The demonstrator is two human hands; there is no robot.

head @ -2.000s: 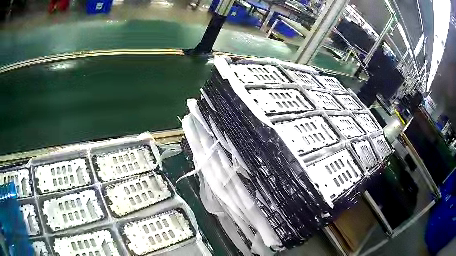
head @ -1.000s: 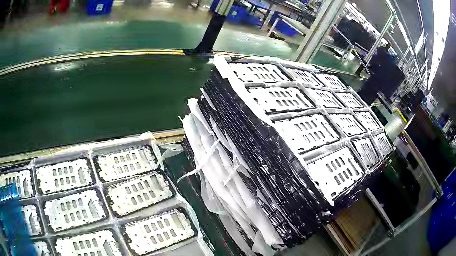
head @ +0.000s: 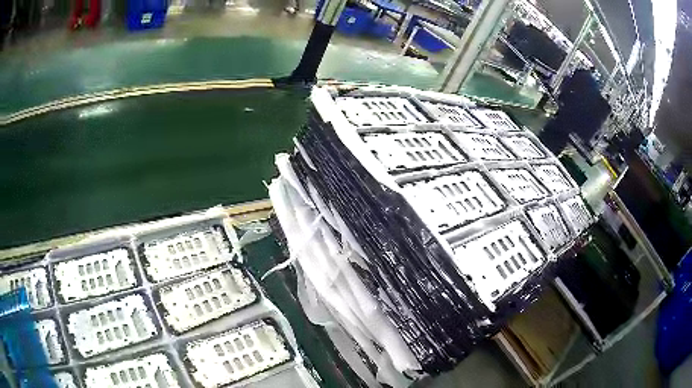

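Observation:
No hand of mine is in the picture. A blister tray (head: 148, 292) lies at the lower left, cut off by the picture's edges. Its pockets hold silver-grey phone middle frames (head: 205, 297), one in each. A strip of shiny blue film (head: 24, 345) lies over the tray at the far left edge. A tall stack of loaded trays (head: 379, 242) stands to the right of the tray, with black layered edges and more frames (head: 455, 198) on top.
White soft sheets (head: 334, 284) hang from the stack's left side. A dark green conveyor belt (head: 144, 155) with pale edge rails runs behind. A metal post (head: 312, 53) stands beyond it. A blue crate (head: 675, 326) is at the right edge. A dark-clothed person (head: 580, 110) seems to be beyond the stack.
The stack and post appear slightly further left in the picture. The tray, its frames and the blue film show no clear change.

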